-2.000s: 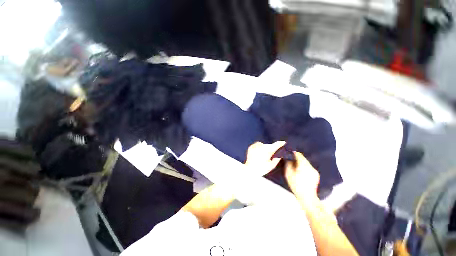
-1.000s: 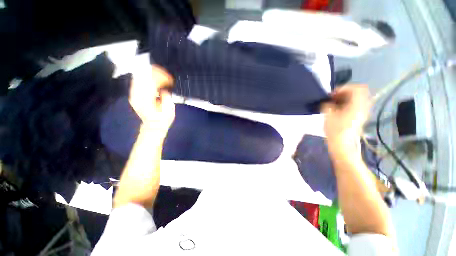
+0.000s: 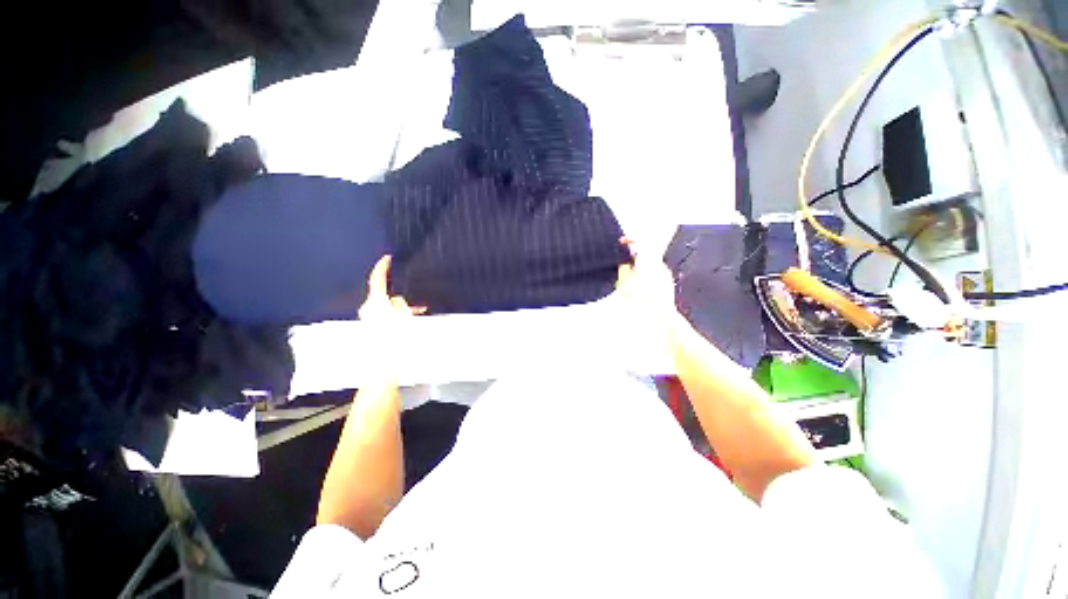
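Observation:
A dark pinstriped garment piece (image 3: 504,240) lies over the right part of the navy pressing board (image 3: 287,248), its other end spread toward the far side of the table. The board's rounded left end shows bare. My left hand (image 3: 382,298) is at the near left corner of the cloth, fingers and thumb on its edge. My right hand (image 3: 638,281) is at the near right end of the cloth, its fingertips at the edge. Both hands look overexposed against the white cover, so finger detail is partly lost.
A steam iron (image 3: 826,307) with an orange handle rests on a dark pad (image 3: 709,275) at the right. A yellowish hose (image 3: 810,164) and black cables hang beyond it. A large dark garment pile (image 3: 105,281) is at the left. White sheets (image 3: 193,445) lie around it.
The pinstriped cloth, earlier stretched in the air beyond the board, now lies over the board's right part. Both hands have come down toward me and closer together.

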